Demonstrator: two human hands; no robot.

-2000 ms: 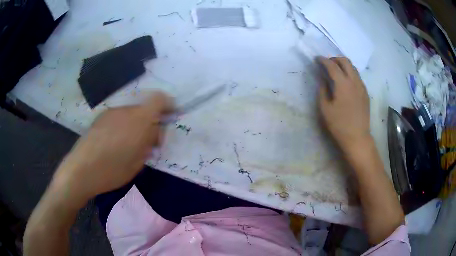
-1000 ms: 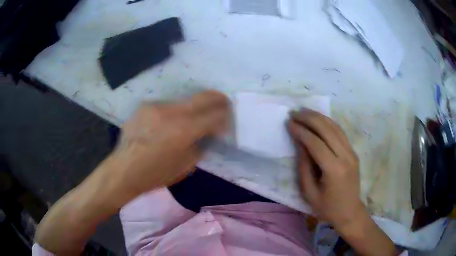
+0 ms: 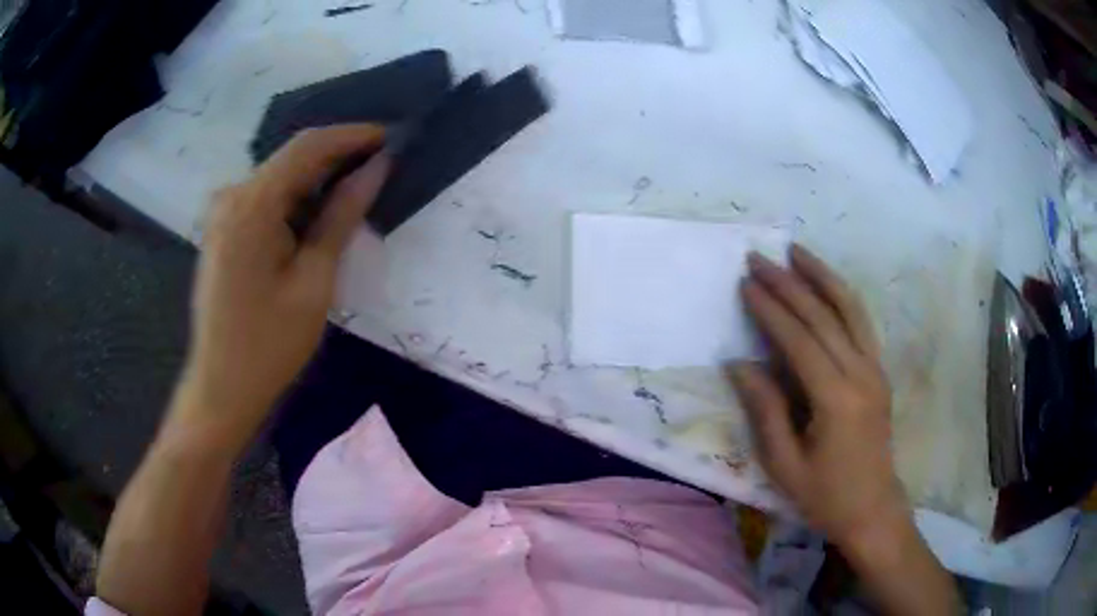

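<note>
A white backing piece (image 3: 656, 292) lies flat in front of me at the centre. My right hand (image 3: 824, 373) rests on its right end with fingers spread. My left hand (image 3: 289, 229) is at the stack of dark fabric pieces (image 3: 343, 99) on the left. Its thumb and fingers pinch a dark fabric piece (image 3: 463, 138) that sticks out to the right of the stack. The strip template cannot be made out.
The iron (image 3: 1020, 397) rests at the right edge. A pile of white sheets (image 3: 896, 78) lies at the upper right. A grey-and-white finished pile (image 3: 620, 18) is at the top centre. A black cloth heap (image 3: 72, 72) is at the far left. Thread ends (image 3: 514, 273) dot the cover.
My left hand has moved left from the white piece to the dark stack and pinches a dark piece. The white piece was brought from the upper right pile to the centre. My right hand stays on it.
</note>
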